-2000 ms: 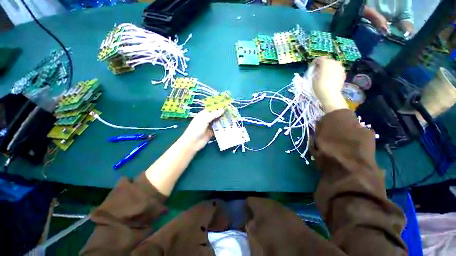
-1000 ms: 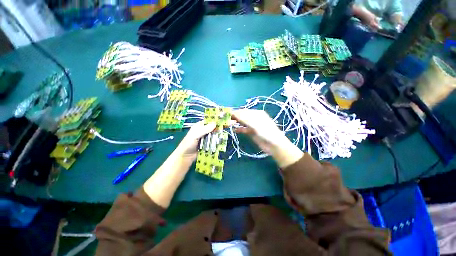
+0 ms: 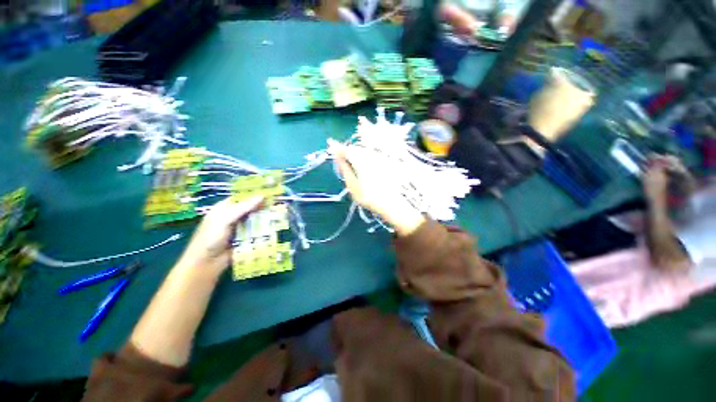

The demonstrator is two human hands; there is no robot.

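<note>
My left hand holds a yellow-green circuit board panel by its left side, above the dark green bench mat. White cables trail from the panel's upper right side. My right hand is at the near left side of the white cable pile, its fingertips by a white cable end; blur hides whether they grip it. Finished boards with white cables lie just left of the held panel. Blue-handled cutters lie open at the left, below a single loose cable.
A larger wired batch and a black tray are at the far left. Unwired boards lie at the far side. A tape roll sits by dark equipment. Another person's hands show at the far edge, and a person in pink sits at right.
The view has turned right, so the bench things sit further left. My right hand has left the held panel and moved right to the cable pile.
</note>
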